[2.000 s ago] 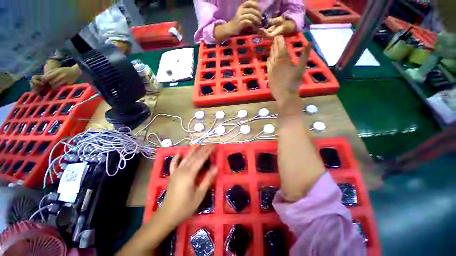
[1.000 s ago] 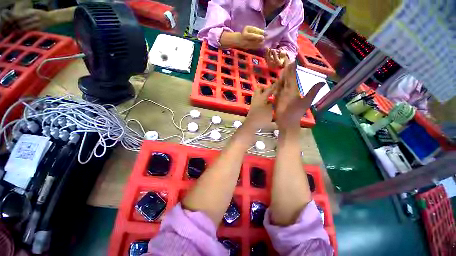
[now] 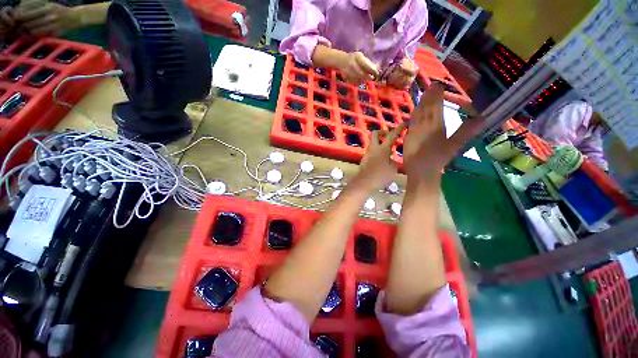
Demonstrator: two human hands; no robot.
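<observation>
My left hand (image 3: 381,162) and my right hand (image 3: 428,140) are raised side by side over the board, close to the far red tray. Both look empty with fingers extended; whether they touch is unclear. The near red tray (image 3: 254,241) lies under my forearms. Its pockets hold black square watch bodies (image 3: 227,228), some with glossy glare; my arms and sleeves hide several pockets. White round charging pucks (image 3: 306,188) on thin cables lie on the brown board beyond this tray. The far red tray (image 3: 312,143) also holds dark watch bodies.
A black desk fan (image 3: 159,63) stands at the left behind tangled white cables (image 3: 140,168) and a black hub. A person in pink works at the far tray. A white pad (image 3: 243,72) lies beyond the board. A metal post and hanging sheets (image 3: 605,59) are at right.
My left hand has moved from the near tray up beside my right hand. Within the last second both hands have shifted slightly right and moved apart a little. The view has turned since the first frame.
</observation>
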